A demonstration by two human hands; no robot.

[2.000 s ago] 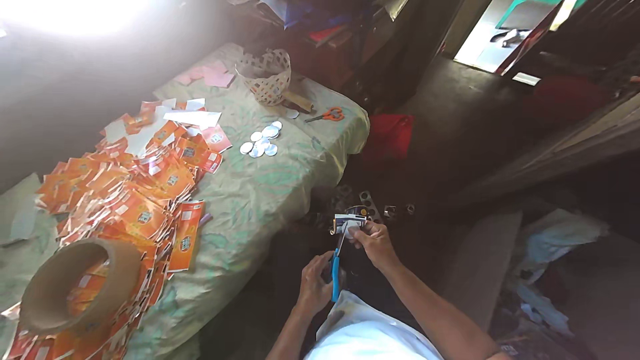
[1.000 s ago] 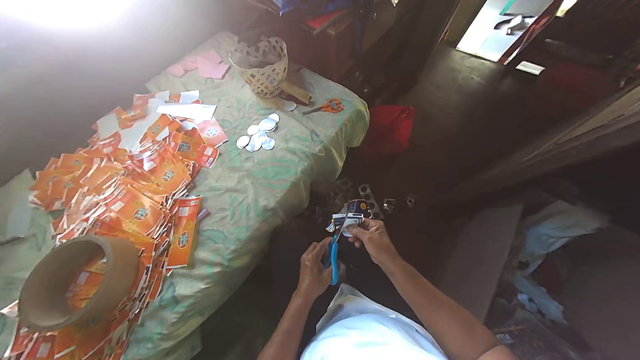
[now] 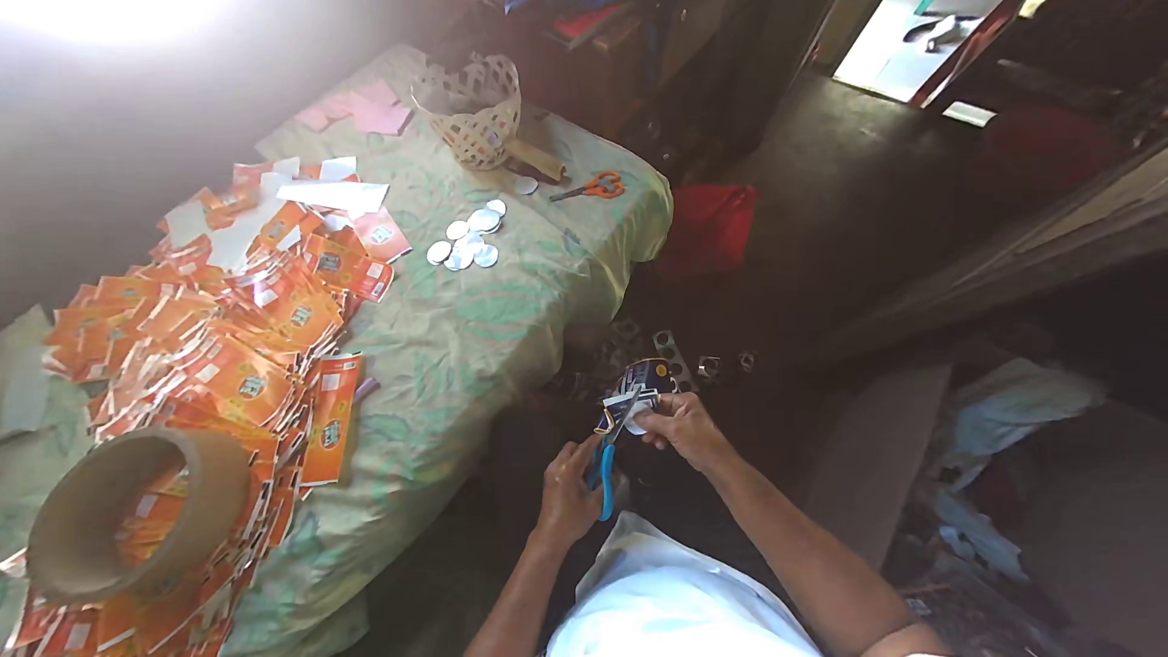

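Note:
My left hand (image 3: 572, 488) is closed around the blue handles of a pair of scissors (image 3: 607, 479), whose blades point up toward my right hand. My right hand (image 3: 683, 429) pinches a pale round disc (image 3: 641, 418) together with a dark, printed piece of packaging (image 3: 648, 374). The blades lie against this piece, beside the disc. Both hands are over my lap, to the right of a cloth-covered table. On the table's green patterned cloth (image 3: 511, 319) lie several white discs (image 3: 470, 239) and orange-handled scissors (image 3: 603, 184).
Orange printed wrappers (image 3: 246, 383) are heaped at the left of the table, a wide cardboard ring (image 3: 214, 511) on them. A woven basket (image 3: 474, 128) and pink paper (image 3: 376, 109) are at the far end. Strips with round holes (image 3: 666, 347) and a red item (image 3: 707, 228) lie below the table's edge.

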